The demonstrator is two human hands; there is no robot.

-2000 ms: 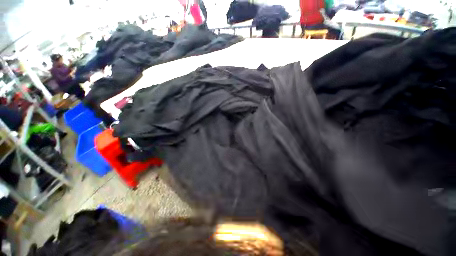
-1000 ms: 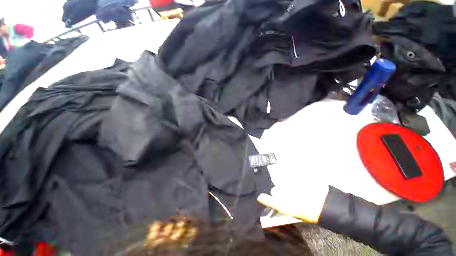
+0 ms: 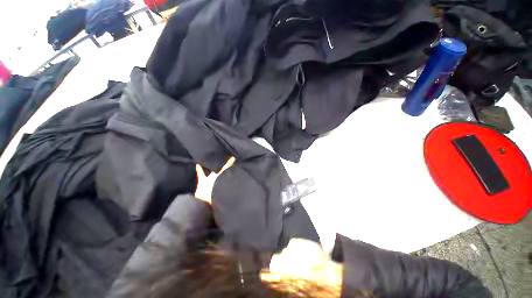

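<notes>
A large black garment [image 3: 248,201] is spread in folds at the centre and left, over the white table's near edge. A small pale-printed label [image 3: 297,191] sticks out from its right edge. My left hand [image 3: 211,180] lies at the garment's middle fold, thumb and a finger apart, the rest covered by a rounded cloth panel; its grip cannot be told. My right hand [image 3: 304,261] is low at the garment's bottom right edge, overexposed and partly covered by blurred hair; whether it holds cloth or a tool cannot be told.
Behind lies a heap of black garments [image 3: 233,64] with pale zips or cords. On the white table [image 3: 356,157], at right, are a red round mat [image 3: 455,186] bearing a black phone-like rectangle [image 3: 481,165], a blue bottle [image 3: 434,77], clear plastic [image 3: 455,103], a small dark box [image 3: 494,116] and a black bag [image 3: 475,49].
My left hand and sleeve have come into view on the garment. My right hand has moved left from the table to the garment's edge. The view first swung right, then shifted slightly.
</notes>
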